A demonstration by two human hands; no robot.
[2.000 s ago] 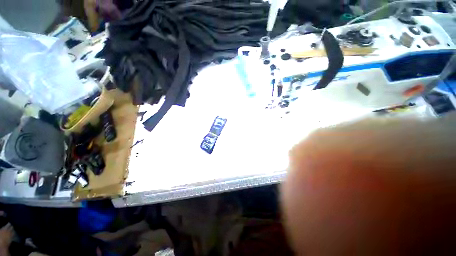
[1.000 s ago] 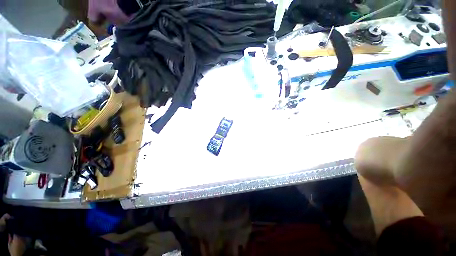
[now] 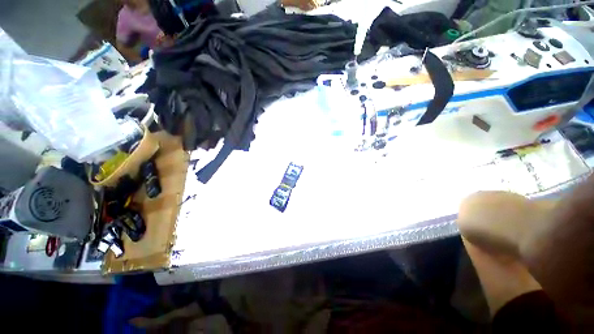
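A small dark strip with pale print, perhaps woven labels, lies alone on the white table. No hand touches it. A bent, bare arm, apparently my right, is at the right over the table edge, with a dark sleeve below. It is close to the camera and blurred; I cannot make out the fingers or whether it holds anything. My left hand is not seen. The white sewing machine with a blue stripe stands at the back right, a curved black strip draped over its head.
Long dark grey strips are heaped behind the table. At left are a brown board with small black and white pieces, a tan basket, a clear plastic bag and a grey device. Thin tools lie by the machine.
The large blurred skin shape has moved right and away from the table's middle, showing a bent arm. The view has shifted slightly. The printed strip stays in place on the table.
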